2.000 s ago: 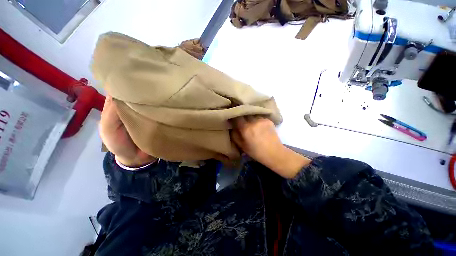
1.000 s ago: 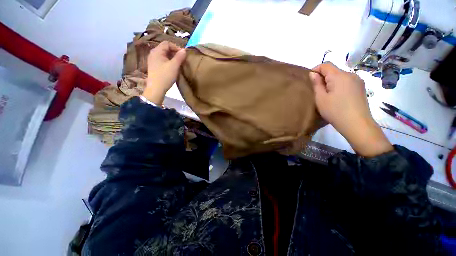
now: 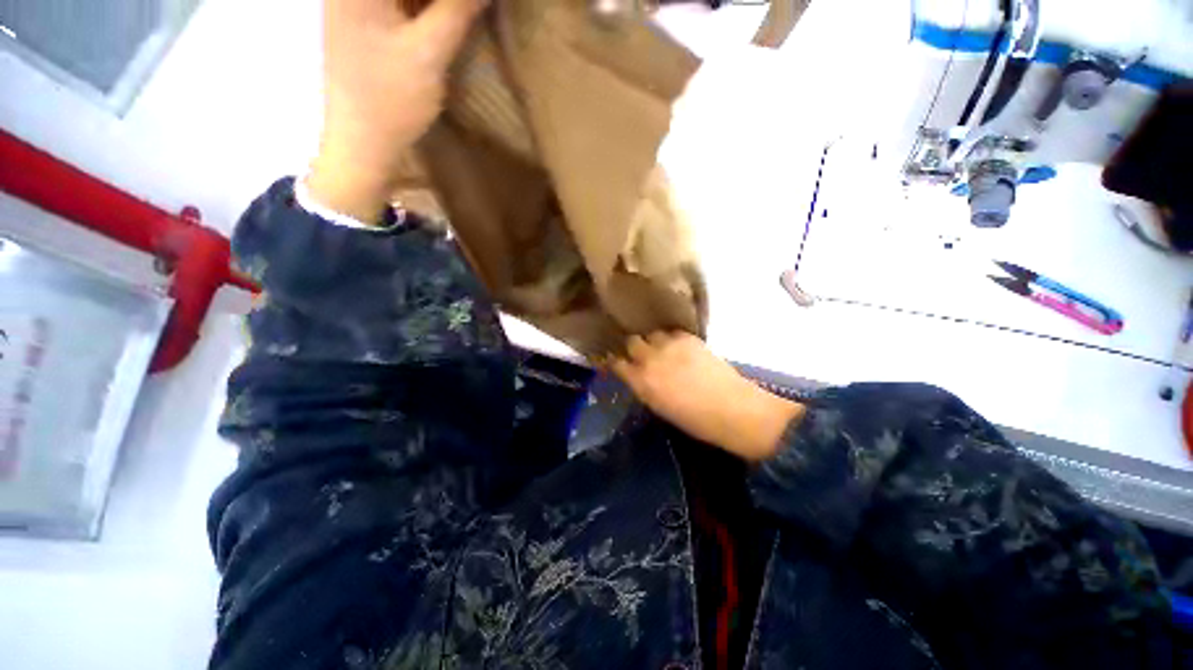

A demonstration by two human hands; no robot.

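A khaki garment piece (image 3: 595, 144) hangs folded between my hands, left of the sewing machine, over the table's front edge. My left hand (image 3: 393, 92) is raised at the upper left and holds its upper part; the fingertips are partly hidden and cut off near the top edge. My right hand (image 3: 687, 386) pinches its lower end near my body. The cloth's top runs out of the picture.
The white sewing machine (image 3: 968, 79) stands at the upper right, its needle area (image 3: 932, 164) away from the cloth. Snips (image 3: 1060, 299) lie right of it. A dark object (image 3: 1154, 164) is at the right edge. A red pipe (image 3: 92, 196) and grey-white panel (image 3: 79, 393) are at left.
The cloth, stretched wide between both hands one second ago, is now upright and folded. My left hand has moved up; my right hand has moved down and left, towards my body.
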